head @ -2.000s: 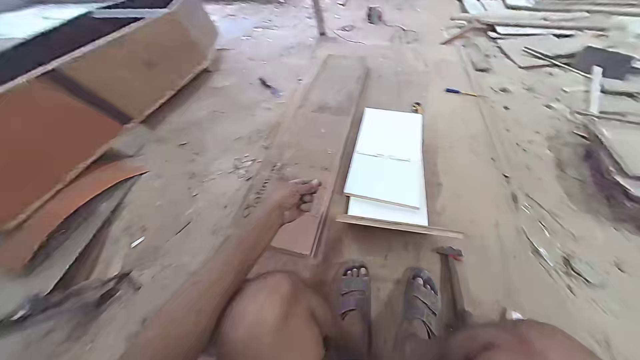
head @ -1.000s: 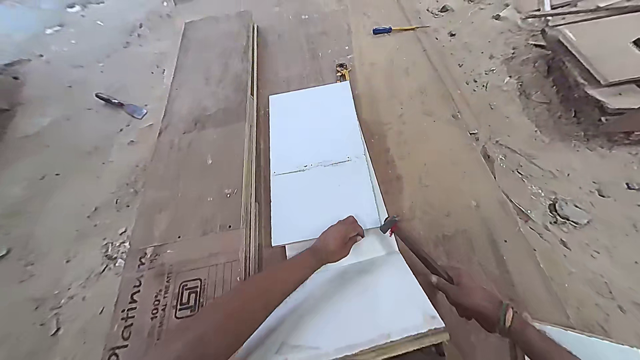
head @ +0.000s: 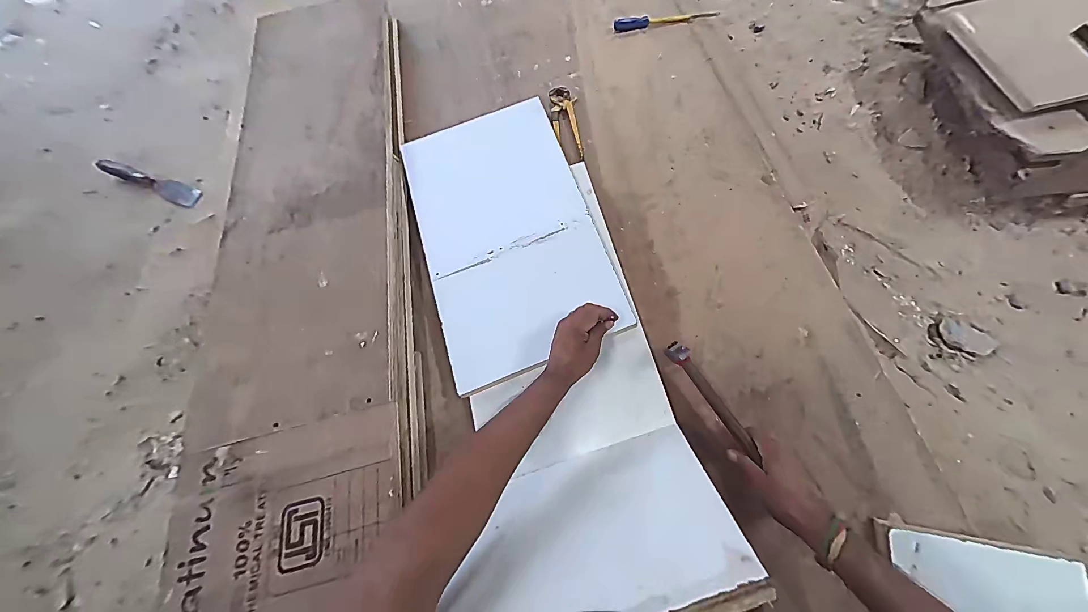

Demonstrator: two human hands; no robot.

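Note:
My left hand [head: 582, 340] rests near the lower right corner of the upper white board [head: 510, 195], thumb and fingers pinched together; whether a small item such as a nail is between them, I cannot tell. Beneath it lies a longer white board [head: 612, 518], whose near end shows a raw wooden edge. My right hand [head: 778, 476], a band on its wrist, is at the handle end of a hammer [head: 718, 408], just right of the boards. The hammer's head points away from me, low over the brown sheet. How firmly the fingers grip the handle is blurred.
A stack of printed plywood [head: 314, 255] runs along the left side. A scraper [head: 149, 183] lies on the sandy ground beyond it. Yellow-handled pincers [head: 565, 119] and a blue-handled screwdriver [head: 663, 21] lie farther up. Another white-faced board [head: 977, 569] is at lower right; scrap panels [head: 1020, 59] lie upper right.
Two seconds ago the hammer lay beside my right foot; one second ago my right hand held it with its head at the boards' edge. Now its head is off the boards, to the right.

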